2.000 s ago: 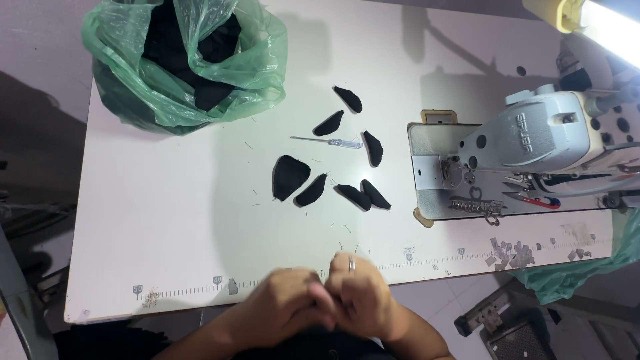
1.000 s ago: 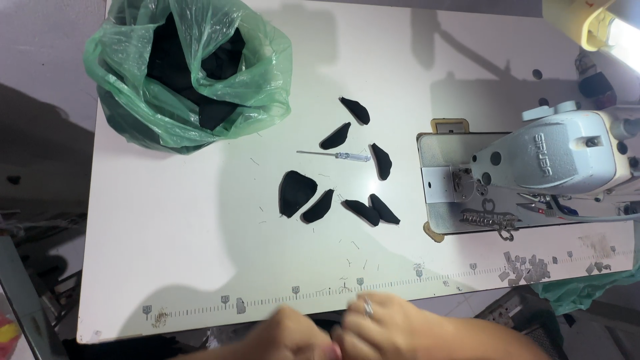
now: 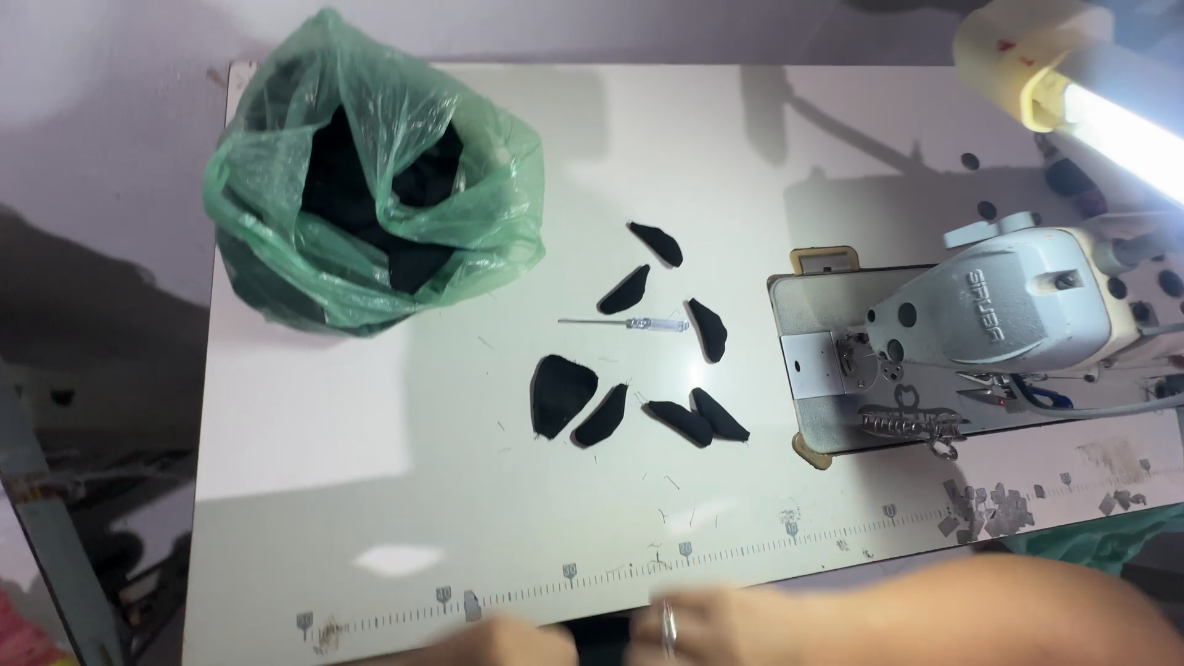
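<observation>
At the bottom edge of the head view my left hand [image 3: 504, 643] and my right hand [image 3: 703, 624], which wears a ring, are blurred and partly cut off by the frame. Dark material shows between them; whether either hand grips it cannot be told. Beyond them on the white table lie several small curved black fabric pieces [image 3: 708, 330] and a wider black fabric piece [image 3: 562, 396]. A small screwdriver with a clear handle [image 3: 657, 325] lies among the curved pieces. Black fabric [image 3: 342, 176] fills the open green plastic bag [image 3: 472, 250] at the back left.
A sewing machine [image 3: 999, 296] stands on the right of the white table [image 3: 305, 518], with scissors [image 3: 994, 388] by its arm. A lit tube lamp [image 3: 1119, 139] hangs above. A printed ruler scale [image 3: 569, 583] runs along the near edge, and green plastic [image 3: 1101, 541] shows below it.
Both hands were together above the near table edge two seconds ago; now they are lower in the view and a little apart. The fabric pieces and screwdriver lie as before.
</observation>
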